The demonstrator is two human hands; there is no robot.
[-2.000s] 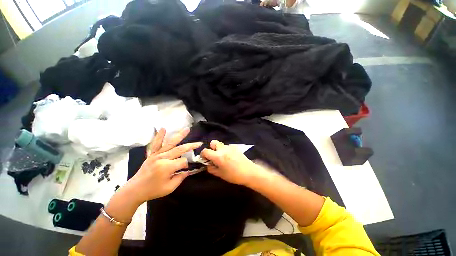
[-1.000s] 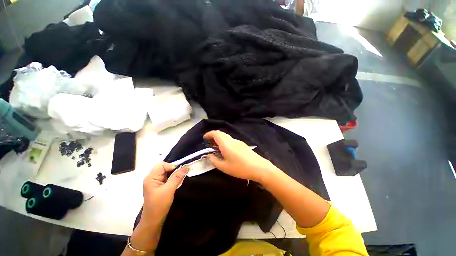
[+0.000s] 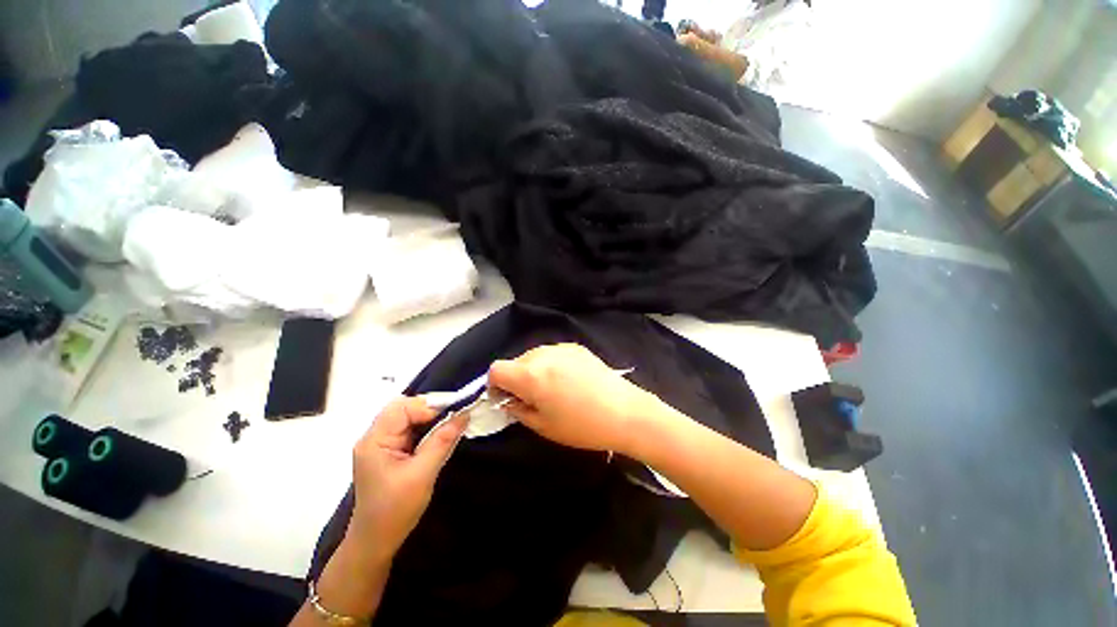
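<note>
A black garment [image 3: 527,514] is spread on the white tabletop and hangs over its front edge. A white piece, perhaps a shoulder pad [image 3: 494,420], shows at the middle of the garment. My left hand [image 3: 410,459] pinches its left end between thumb and fingers. My right hand [image 3: 557,392] is closed at its right part, fingertips nearly touching my left fingertips. A small glint shows at the right fingertips; I cannot tell whether it is a needle. A thin dark thread loop lies at the garment's lower right.
A large black garment heap [image 3: 613,184] fills the back. White bundles [image 3: 257,257], a bottle [image 3: 39,255], a phone [image 3: 300,367], small black bits [image 3: 202,367] and thread cones [image 3: 110,465] are at left. A dark block [image 3: 835,425] stands at the right edge. A person's hand [image 3: 714,53] shows behind the heap.
My left hand has gone from lying spread over the white piece to pinching its left end. My right hand has stayed at the piece, its fingertips now closer to the left ones. The view has shifted.
</note>
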